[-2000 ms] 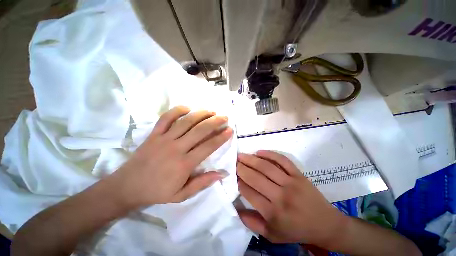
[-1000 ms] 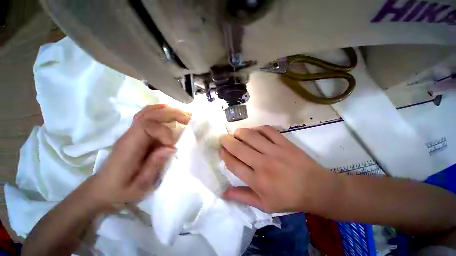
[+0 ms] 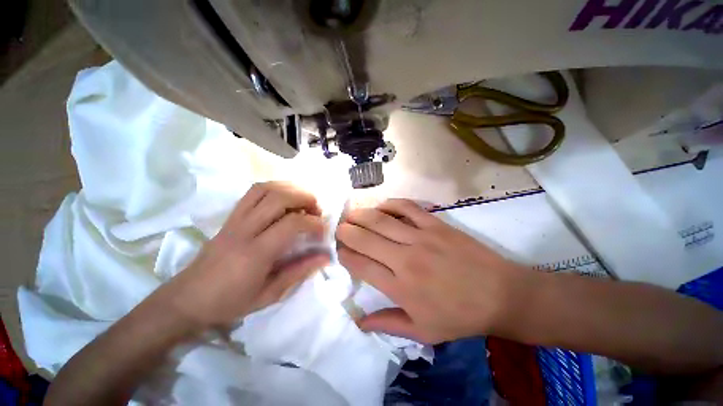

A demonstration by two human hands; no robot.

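Note:
The white garment piece (image 3: 135, 174) lies gathered on the left of the sewing machine (image 3: 476, 40) and runs down over the table's front edge. My left hand (image 3: 262, 246) has curled fingers and thumb closed on the fabric just in front of the machine's foot area. My right hand (image 3: 420, 270) lies beside it, palm down, its fingertips on the fabric edge; the thumb is apart from the fingers. The ribbed knob (image 3: 366, 174) is just above the gap between my hands. Bright glare hides the needle and the foot.
Shears with olive looped handles (image 3: 507, 119) lie right of the needle area, partly on a flat white fabric strip (image 3: 610, 190). Ruler markings (image 3: 571, 266) show on the white table. A blue basket (image 3: 567, 377) is below the right forearm. Brown board (image 3: 40, 158) is at left.
The view has shifted since the oldest frame. My left hand lay flat, then lifted with a fabric fold, and is now lower and closer to my right hand. My right hand has stayed on the fabric.

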